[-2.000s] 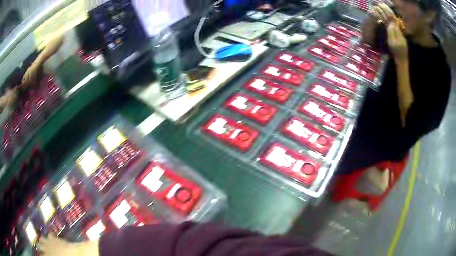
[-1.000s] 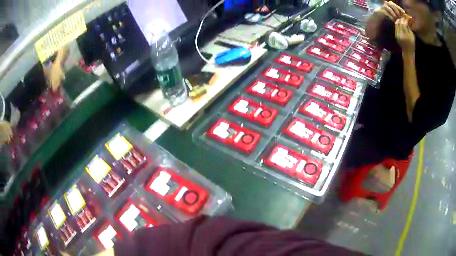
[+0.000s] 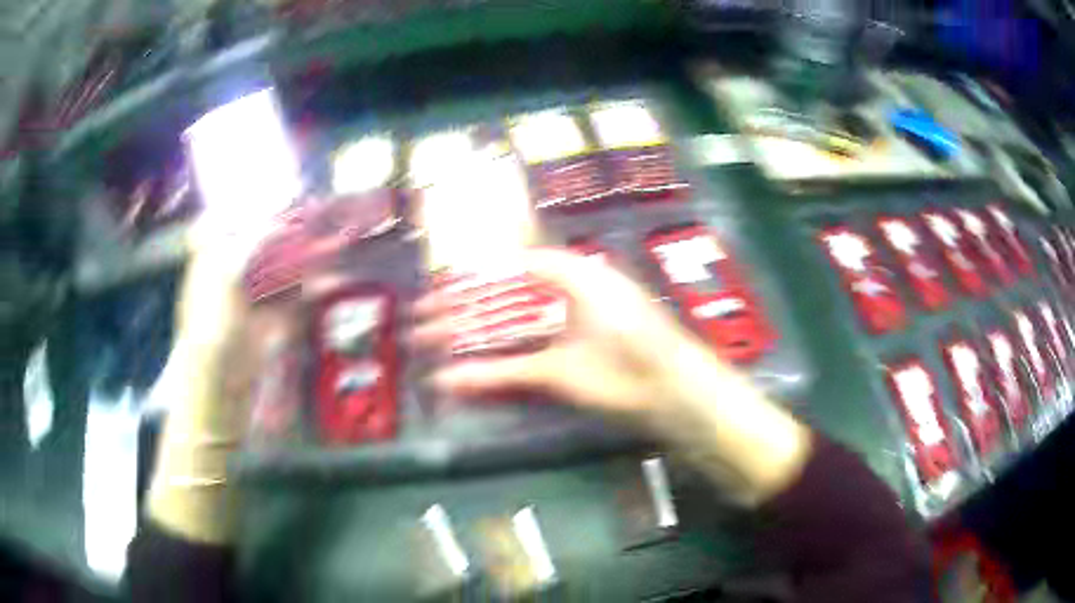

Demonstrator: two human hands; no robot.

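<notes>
The picture is blurred. My left hand (image 3: 236,283) is around a red feature phone (image 3: 242,159), whose screen glares white. My right hand (image 3: 589,342) is around another red feature phone (image 3: 495,312), also with a glaring white screen. Both phones are over the near blister tray (image 3: 436,451). In its far row, several phones stand keypad side up with lit screens, such as one phone (image 3: 631,147). In its near row, phones lie back side up, one between my hands (image 3: 357,365) and one at the right end (image 3: 713,295).
Loose batteries (image 3: 646,507) lie at the near bench edge. A neighbouring tray (image 3: 849,353) of red phones lies to the right. A blue object (image 3: 925,132) is on the shelf (image 3: 813,153) at the upper right. A white paper sheet (image 3: 110,471) is at the left.
The view has swung left and down onto the near tray. Both hands now show, each with a lit phone. The other person has left view, except perhaps for a dark part at the lower right.
</notes>
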